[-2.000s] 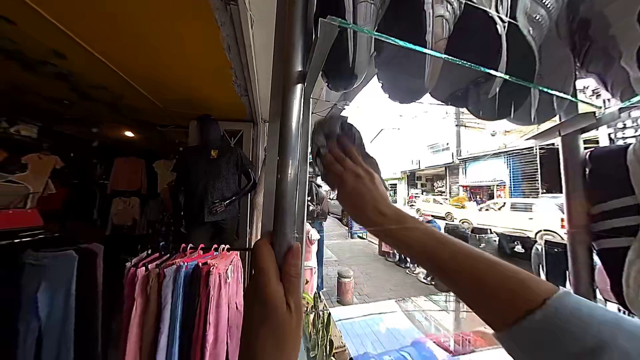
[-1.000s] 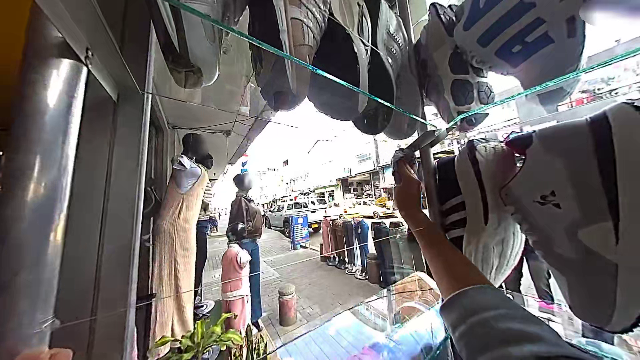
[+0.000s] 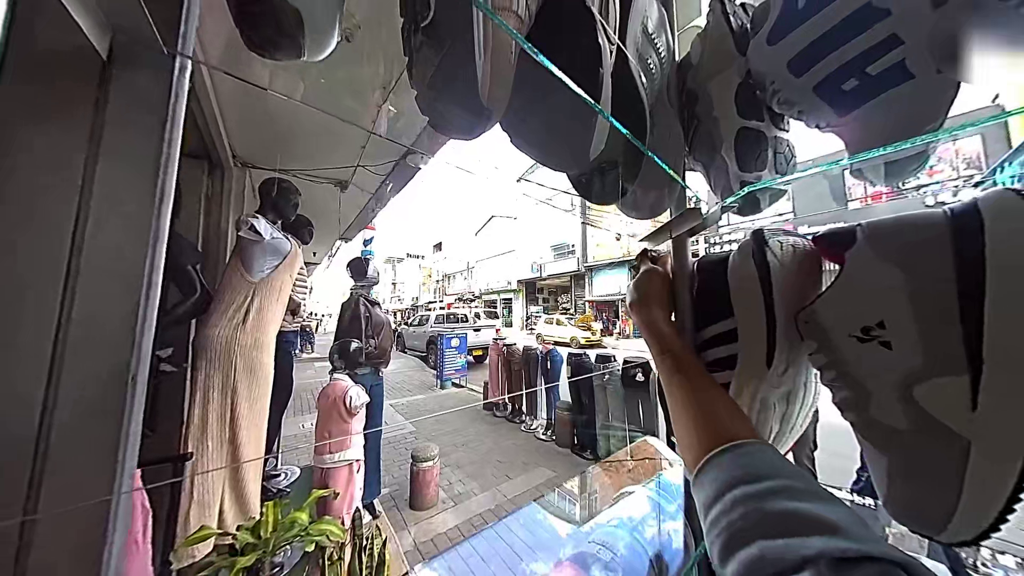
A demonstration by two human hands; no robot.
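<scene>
My right hand (image 3: 652, 294) is raised at the metal upright (image 3: 683, 280), just below its flat top bracket (image 3: 674, 227). The fingers are curled near the post; whether something is held in them cannot be told. A green cord (image 3: 588, 96) runs to the bracket from the upper left, and another stretch goes off to the right. Right of my hand hang a black and white striped shoe (image 3: 716, 308) and a large white and grey sneaker (image 3: 888, 352). Dark shoes (image 3: 556, 88) hang overhead. My left hand is out of the frame.
Mannequins stand at the left, one in a long beige dress (image 3: 232, 376), one small in pink (image 3: 340, 420). A potted plant (image 3: 276, 532) is at the bottom. Beyond are a bollard (image 3: 425, 478), trouser displays (image 3: 524, 384), a pickup (image 3: 448, 332). A reflective glass surface (image 3: 560, 520) lies below.
My right hand was flat on a dark cloth-like thing two seconds ago; it is now at the metal upright. My left hand, on a pole then, has left the frame. The view has turned right.
</scene>
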